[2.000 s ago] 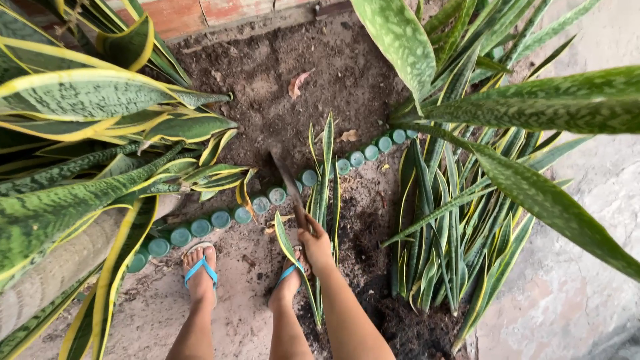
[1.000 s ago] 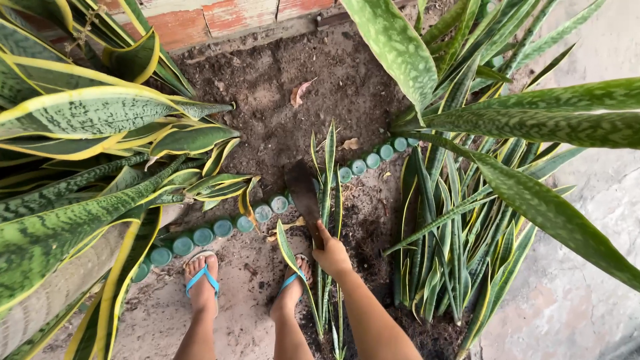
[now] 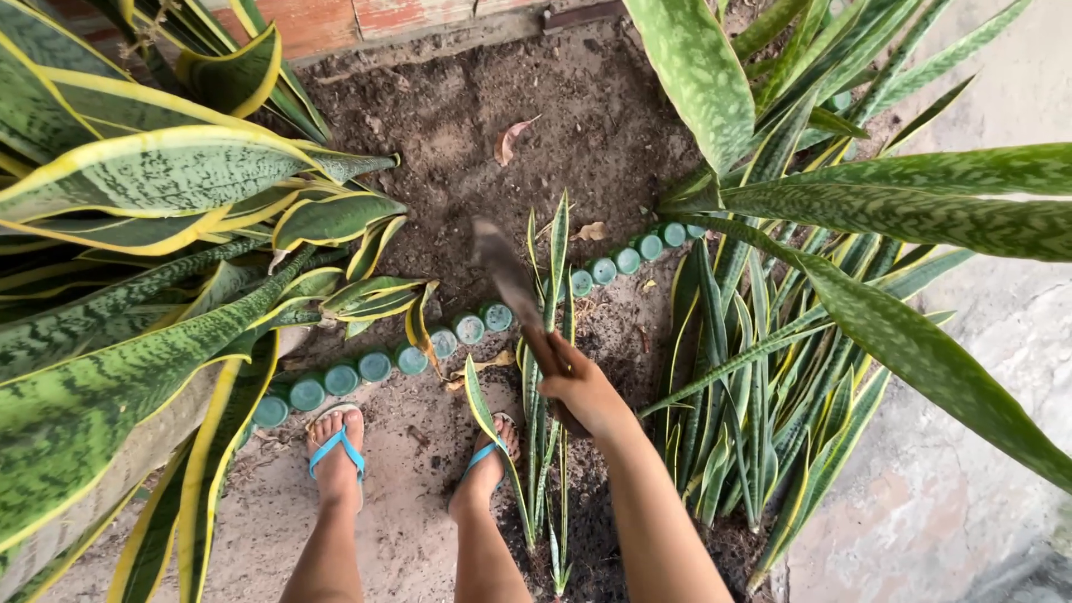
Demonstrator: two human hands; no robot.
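My right hand (image 3: 582, 387) is closed around the handle of a dark-bladed hand tool (image 3: 511, 272), perhaps a machete or trowel; its blade is blurred. The blade points up and left over the bare soil (image 3: 469, 159) of the bed. Below and beside the tool, a slender snake plant (image 3: 536, 419) with yellow-edged leaves lies across the row of upturned green glass bottles (image 3: 410, 358). My left hand is out of view.
Large snake plants (image 3: 167, 176) fill the left side. More snake plants (image 3: 754, 377) lie on the right, their broad leaves reaching inward. A brick wall (image 3: 402, 21) borders the top. My feet in blue-strapped flip-flops (image 3: 339, 452) stand below the bottle row.
The tool in my right hand has shifted; its blade now points further up and left over the soil than one second ago. The plants and my feet remain in place.
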